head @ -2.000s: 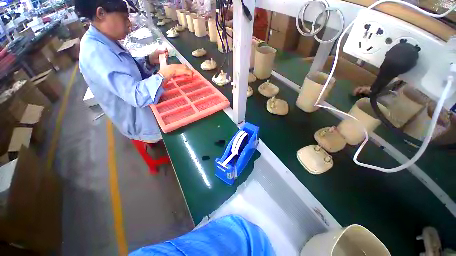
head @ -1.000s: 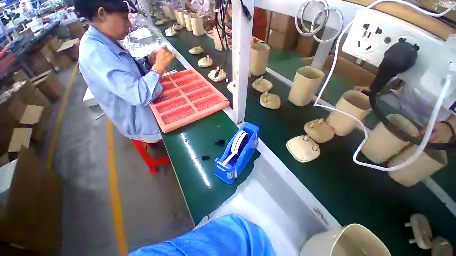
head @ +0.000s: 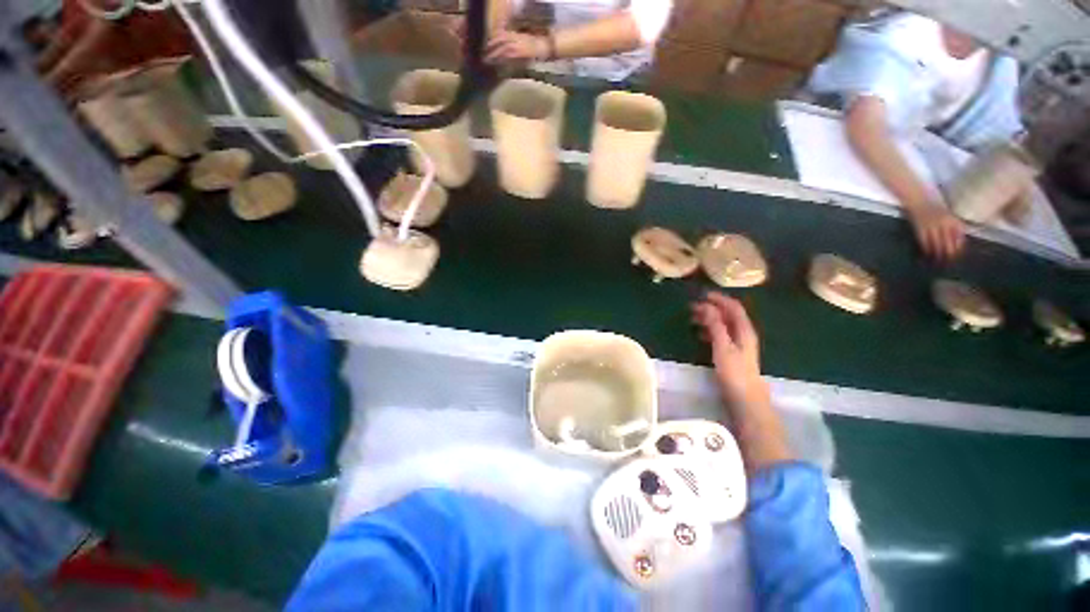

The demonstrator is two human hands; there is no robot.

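My right hand (head: 732, 341) reaches over the metal rail to the belt, its fingers just below a cream unit (head: 732, 259), and appears to hold nothing. A beige cup (head: 594, 395) with small white pieces inside stands open-topped in front of me. Two cream faceplates with grilles, dark round spots and coppery round spots lie beside it, a nearer one (head: 622, 516) and a farther one (head: 720, 460) partly overlapping. They are on a white sheet (head: 418, 407). My left hand is out of the picture; only the blue sleeve shows at the bottom.
A blue tape dispenser (head: 299, 389) and a salmon-red tray (head: 66, 359) are at left. Tall beige housings (head: 526, 138) and flat units (head: 843, 283) stand or lie on the green belt. White and dark cables hang at upper left. People are opposite, one with a hand (head: 938, 230) by the belt.
The view has swung right from the left-side worker to the cup and belt ahead. My right hand and the two faceplates have come into view.
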